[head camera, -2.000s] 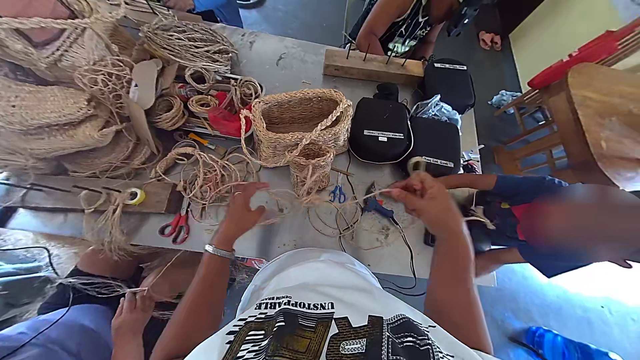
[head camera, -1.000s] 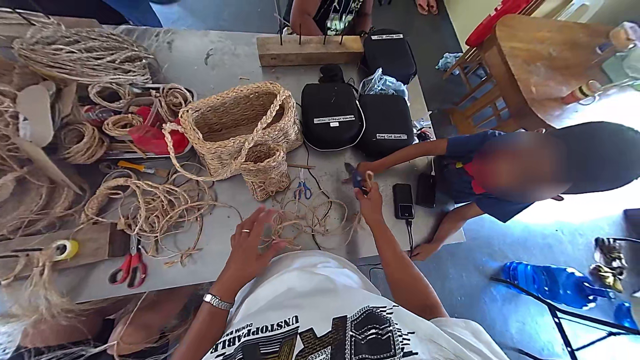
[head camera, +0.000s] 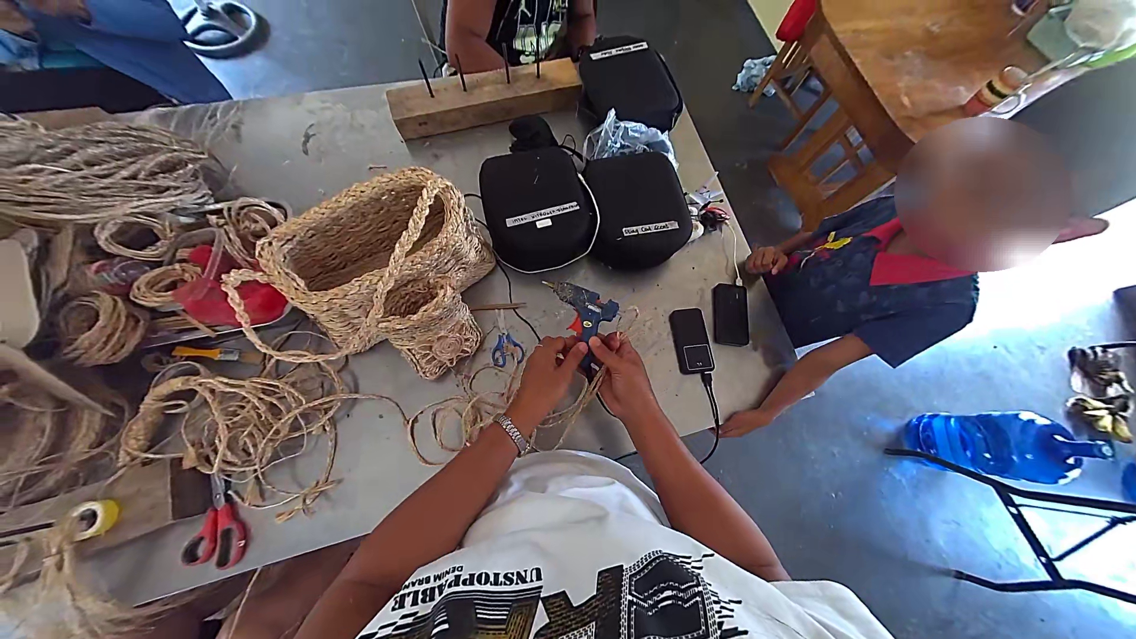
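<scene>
Both my left hand (head camera: 555, 368) and my right hand (head camera: 621, 371) are closed around the handle of a blue glue gun (head camera: 586, 311), whose nozzle points away to the upper left. Thin fiber cord (head camera: 461, 413) lies in loose loops under and beside my left hand. Blue-handled scissors (head camera: 508, 349) rest just left of that hand. Beyond them stands a woven fiber basket (head camera: 328, 288) with a braided handle, and a small woven pouch (head camera: 435, 342) sits against its near side.
Black cases (head camera: 537, 213) and a wooden block with metal spikes (head camera: 484, 98) stand at the back. Two black power banks (head camera: 692, 342) lie near a person (head camera: 870, 266) at the table's right edge. Coiled rope (head camera: 240, 426), red-handled scissors (head camera: 216, 535) and yellow tape (head camera: 95, 519) are on the left.
My right hand has brought the glue gun toward my left hand, and both now hold it. Two seconds ago the gun lay on the table and my hands were apart with fiber strands.
</scene>
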